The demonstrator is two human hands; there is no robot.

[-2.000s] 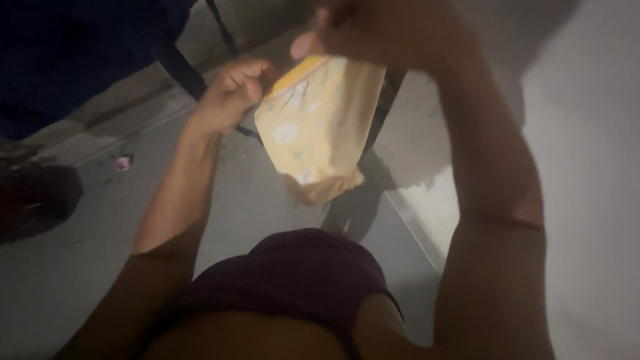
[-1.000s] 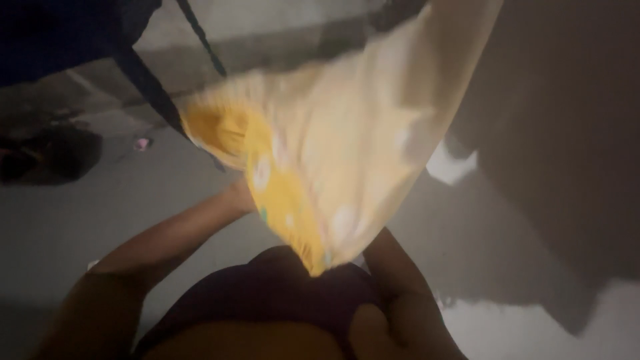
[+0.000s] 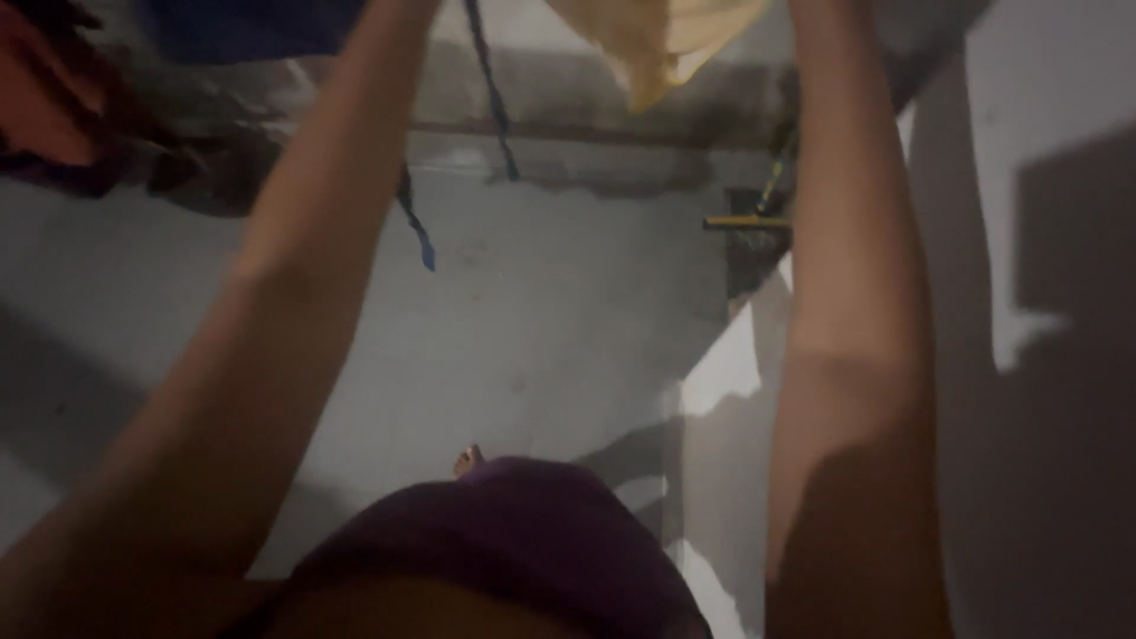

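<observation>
Both of my arms reach up and out past the top edge of the head view, so my left hand and my right hand are out of frame. Between the forearms hangs a pale yellow cloth (image 3: 661, 44), its lower corner pointing down and its upper part cut off by the frame. Whether either hand holds the cloth cannot be seen. Dark blue fabric (image 3: 248, 27) hangs beside my left forearm at the upper left.
Dark twisted cords (image 3: 490, 89) hang near the low wall. A yellow-edged floor squeegee (image 3: 745, 223) stands by my right forearm. Reddish and dark cloths (image 3: 53, 98) are at the far left. A pale wall (image 3: 1065, 266) rises on the right above the grey floor (image 3: 497, 328).
Both hands have gone up out of view. The yellow cloth, bunched between the hands two seconds ago and spread wide one second ago, now hangs at the top edge. The view has shifted.
</observation>
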